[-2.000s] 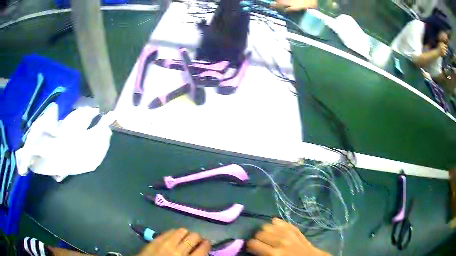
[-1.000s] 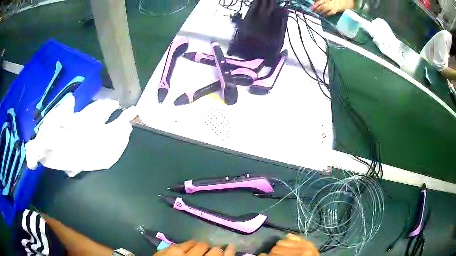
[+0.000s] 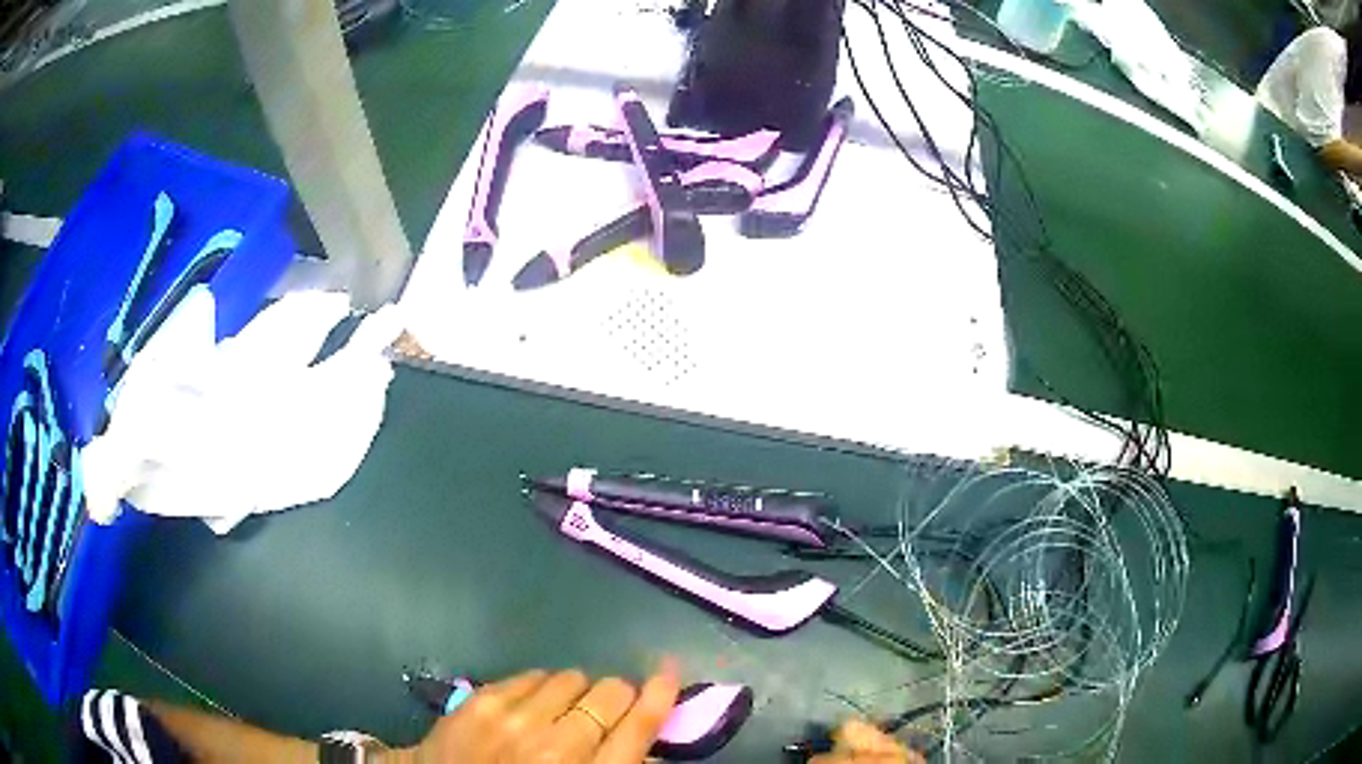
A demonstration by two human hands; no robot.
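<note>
My left hand [image 3: 560,719] is closed over a pink and black 3D printing pen [image 3: 714,716] at the bottom centre. The pen's wide end sticks out right; its dark nozzle end, with a light-blue bit, points left. My right hand [image 3: 866,743] is cut off by the bottom edge. Its fingertips hold a small black cable plug [image 3: 811,743], apart from the pen. Two more pink pens lie above: one [image 3: 702,505] shows its black button face, the other [image 3: 702,575] lies just below, nozzle ends close together. Clear filament [image 3: 1046,582] is coiled at their right over black cables.
A blue bin [image 3: 112,560] with blue pens and a crumpled white cloth [image 3: 254,411] is at left. A white board [image 3: 508,336] holds crossed pink pens [image 3: 642,179] and a black block [image 3: 759,67]. Scissors [image 3: 1274,687] lie right, beside a pink-black tool. A person's arm shows top right.
My right hand has moved right, away from the held pen, and a gap now shows between my hands. The upper loose pen has turned button face up and lies closer to the other. The view has shifted.
</note>
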